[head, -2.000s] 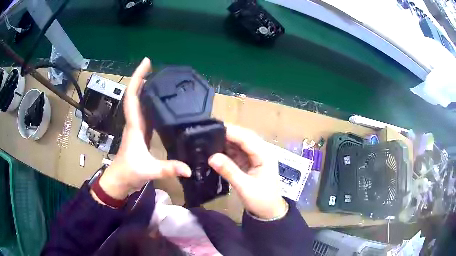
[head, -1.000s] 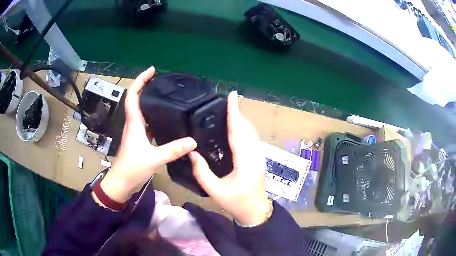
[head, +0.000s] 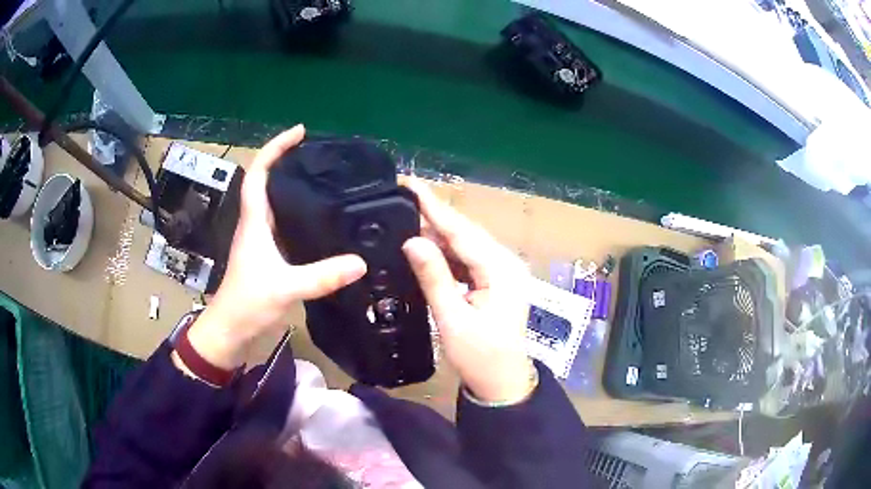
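Note:
A black housing shell (head: pixel 334 191) with bevelled corners is held above the bench, tilted, in the middle of the view. A narrow black control panel (head: pixel 387 287) with a row of round openings lies along its upper right side. My left hand (head: pixel 253 277) grips the shell's left side, with its thumb across toward the panel. My right hand (head: pixel 473 296) holds the panel side, its thumb near the panel's right edge and its fingers partly hidden behind. The inside of the shell is hidden.
A bench device (head: pixel 196 215) and white tubs (head: pixel 62 222) stand at left on the tan bench (head: pixel 105 315). A sample panel (head: pixel 559 325) and a dark unit with a round grille (head: pixel 697 329) lie at right. Black housings (head: pixel 552 55) sit on the green conveyor (head: pixel 420 86).
The panel has turned more upright against the shell. My right hand first moved up around the panel's edge, then its fingers shifted to the right side. The conveyor housings have moved right.

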